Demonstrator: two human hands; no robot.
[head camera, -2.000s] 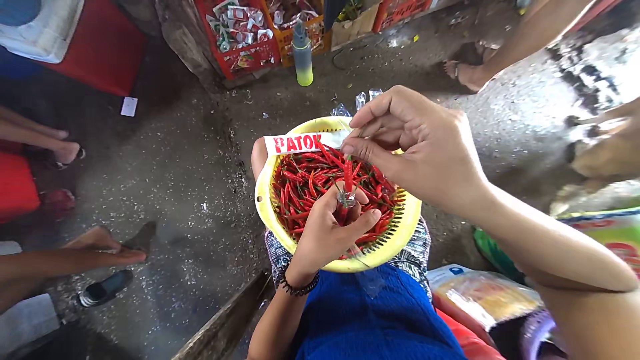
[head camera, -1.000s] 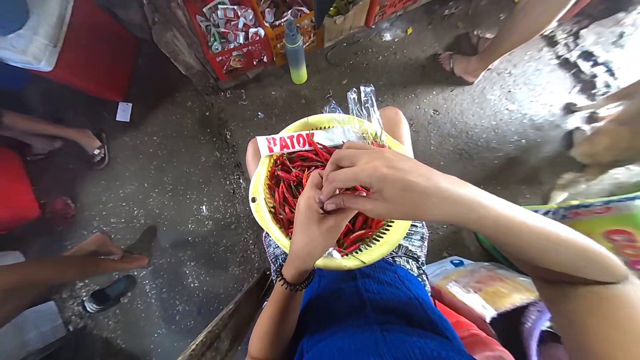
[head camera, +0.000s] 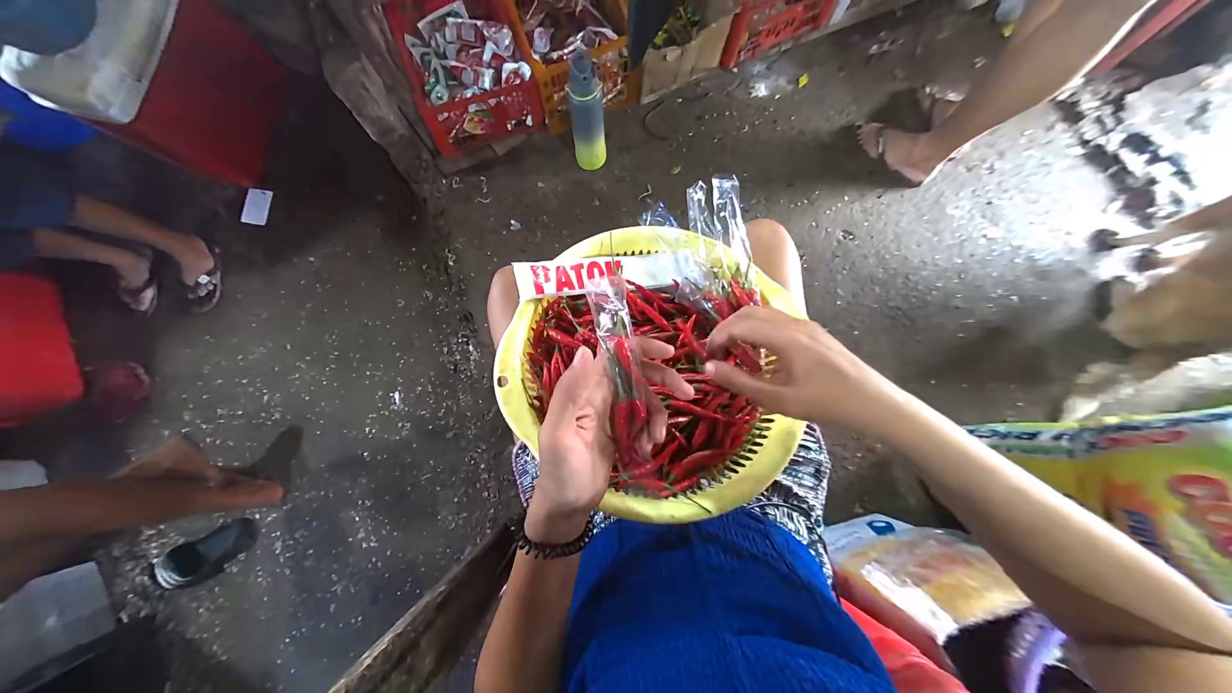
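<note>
A yellow plastic basket (head camera: 510, 385) full of red chili peppers (head camera: 707, 433) rests on the lap. My left hand (head camera: 582, 428), palm up at the basket's left side, holds a narrow clear plastic bag (head camera: 624, 385) with red chilies in it, its empty end pointing up. My right hand (head camera: 775, 361) is over the right side of the chilies, thumb and fingers bent close together; whether a chili is between them cannot be told. A printed white plastic packet (head camera: 568, 277) lies across the basket's far rim. Clear plastic bags (head camera: 717, 217) stick out beyond that rim.
Crates (head camera: 486, 120) with packets and a spray bottle (head camera: 587, 115) stand ahead on the wet floor. Other people's feet (head camera: 197, 269) are at left and upper right. A dog (head camera: 1169, 289) is at the right. A wooden edge (head camera: 433, 616) runs near my left arm. Bulging plastic sacks (head camera: 1136, 481) lie at right.
My hands, together over the basket one second ago, are now apart. The right one has moved right to the chilies. The bag with chilies now shows in my left hand.
</note>
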